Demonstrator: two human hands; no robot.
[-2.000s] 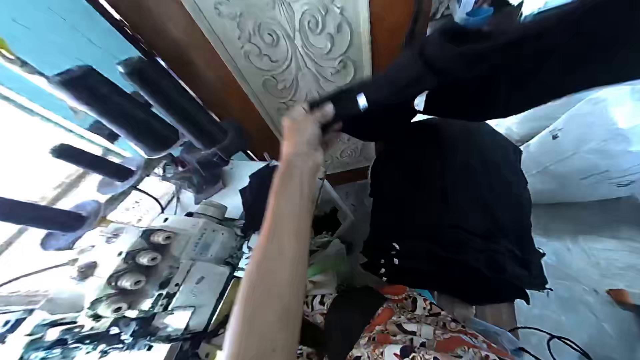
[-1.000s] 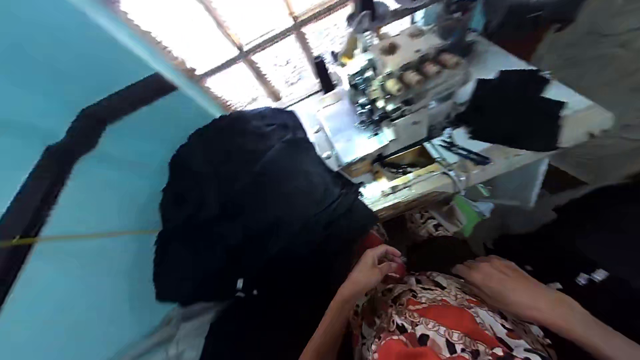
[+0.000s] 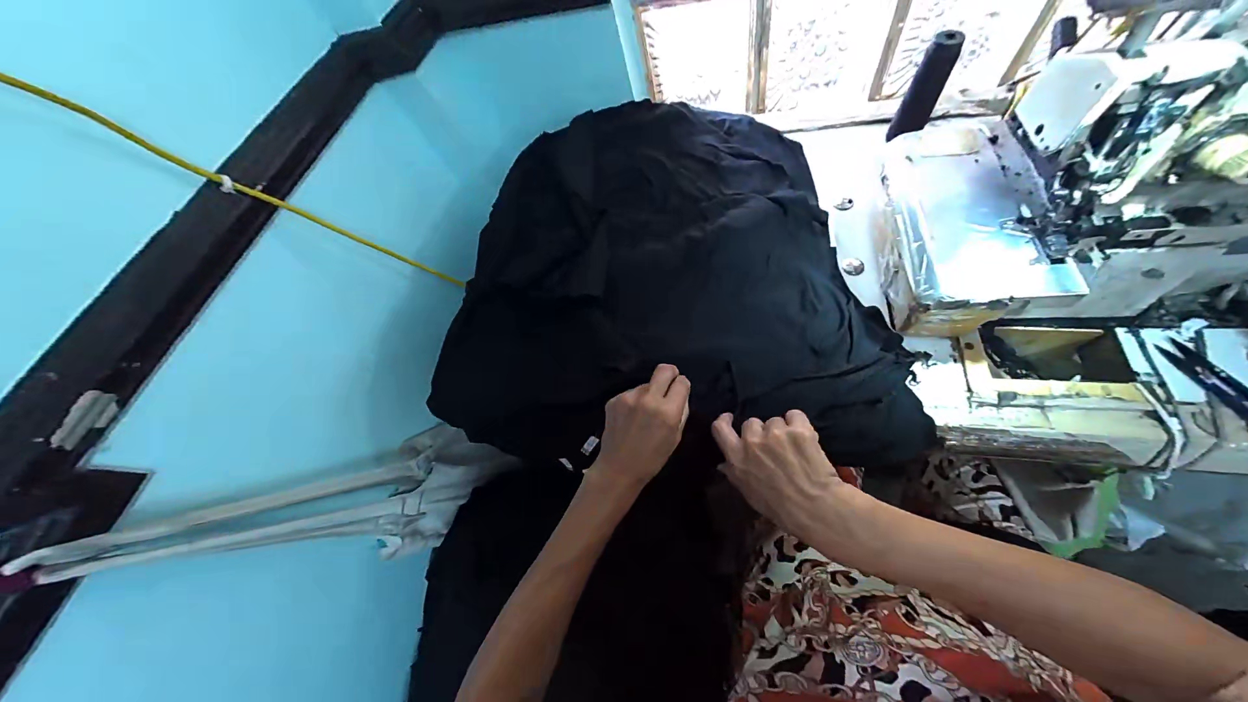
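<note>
A large pile of black fabric pieces lies against the blue wall, left of the sewing machine. At its front edge my left hand is closed on the black cloth with thumb and forefinger together. A short way to the right, my right hand grips the same dark cloth with curled fingers; its fingertips are partly hidden in the folds. Small white tags show just left of my left hand. More black cloth hangs below, beside the patterned red and white garment on my lap.
An industrial overlock sewing machine stands at the right on a white table. Black thread snips lie near an open compartment. A dark thread cone stands by the barred window. A yellow cord runs along the wall.
Both hands have moved from the patterned garment on my lap to the front edge of the black pile and taken hold of cloth. The view has swung left.
</note>
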